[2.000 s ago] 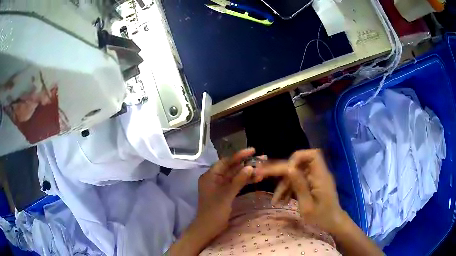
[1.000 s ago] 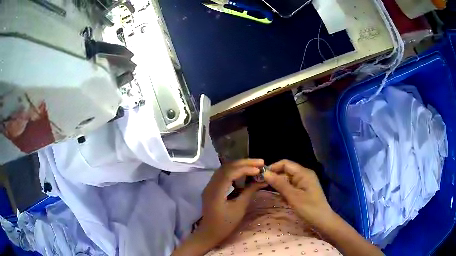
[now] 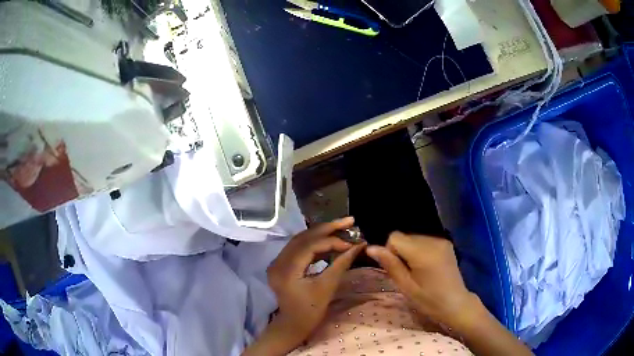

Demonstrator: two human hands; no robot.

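My left hand [image 3: 309, 268] holds a small dark metallic piece, possibly a bobbin case [image 3: 353, 235], between its fingertips above my lap. My right hand [image 3: 427, 278] is just right of it, fingers curled, with the thumb and fingertip close to the piece. Whether it pinches a thread cannot be told. White cloth [image 3: 188, 285] hangs from the sewing machine bed [image 3: 233, 132], left of my left hand, partly behind the white bent bar [image 3: 281, 181]. The large white machine head [image 3: 76, 104] covers part of the bed.
A dark blue mat [image 3: 334, 76] lies on the pale-edged table [image 3: 389, 125]. Yellow and blue snips [image 3: 334, 17] lie on it. A blue bin [image 3: 486, 208] filled with white pieces [image 3: 556, 222] is at the right. Another pile of white pieces [image 3: 62, 320] is at the lower left. White cords [image 3: 549, 76] hang over the table corner.
Both hands came together around the small piece, then my right hand drew slightly right and curled its fingers. The piece stays in my left fingertips. The cloth has barely moved.
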